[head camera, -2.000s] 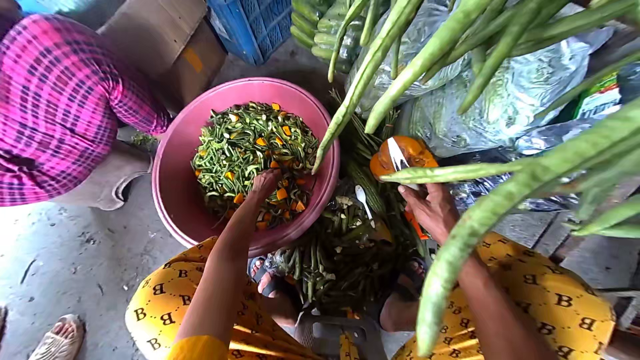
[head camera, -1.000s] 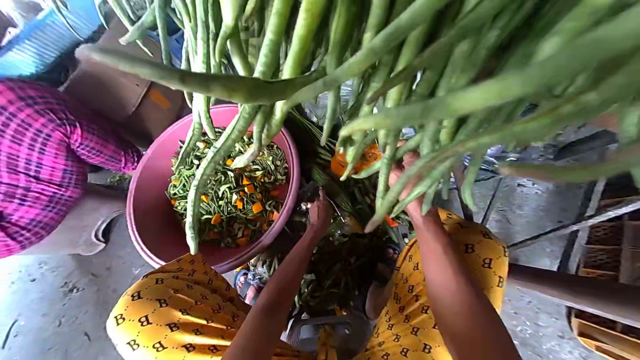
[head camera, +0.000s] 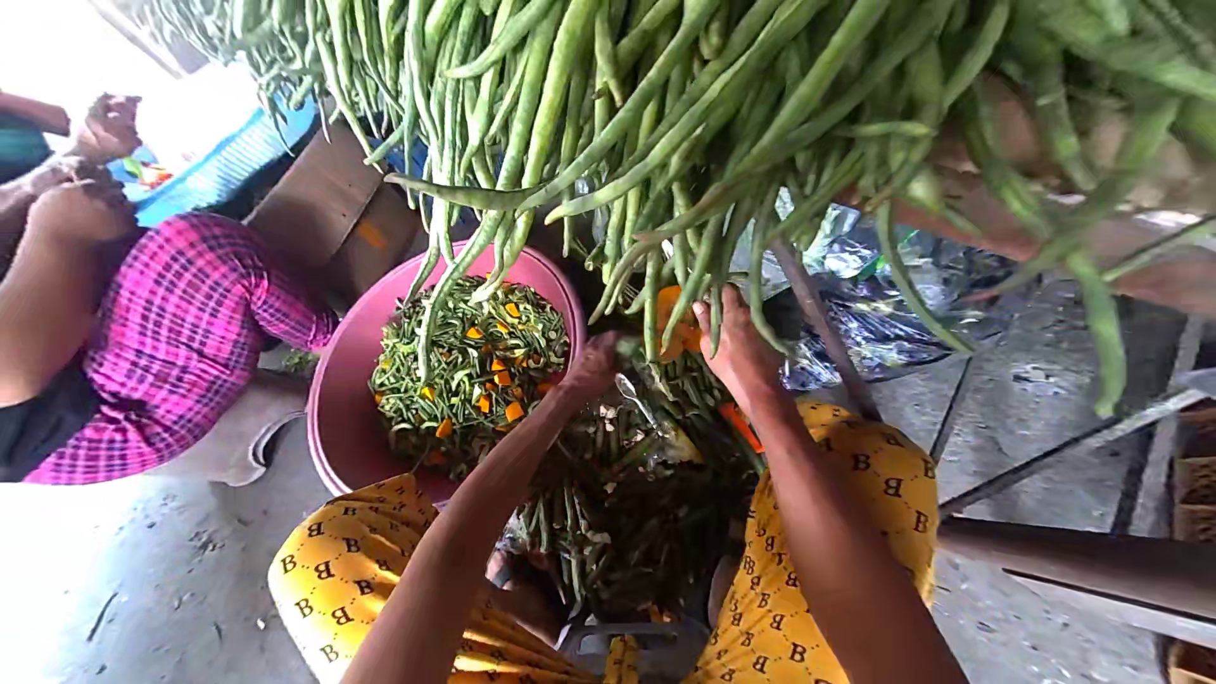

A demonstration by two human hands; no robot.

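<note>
A big bunch of long green beans (head camera: pixel 608 123) hangs across the top of the view, carried on another person's arm (head camera: pixel 988 199) at the right. Below it stands a pink plastic tub (head camera: pixel 332 418) with cut beans and orange vegetable cubes (head camera: pixel 501 372). My left hand (head camera: pixel 594 366) is at the tub's right rim; its fingers are blurred and what it holds cannot be told. My right hand (head camera: pixel 736 337) is beside an orange piece (head camera: pixel 676 323), partly behind hanging beans; its grip is unclear. A spoon (head camera: pixel 635 399) lies between my hands over a heap of beans (head camera: pixel 627 494).
A person in a pink checked garment (head camera: pixel 185 351) sits left of the tub. Another person's hands (head camera: pixel 90 204) show at the upper left. Cardboard boxes (head camera: pixel 323 195) stand behind the tub. Dark plastic bags (head camera: pixel 855 328) and a metal bar (head camera: pixel 826 323) are at the right.
The bean bunch has come in from the right and now spans the top. My left hand has left the cut vegetables inside the tub. The white-bladed tool seen earlier at my right hand is hidden.
</note>
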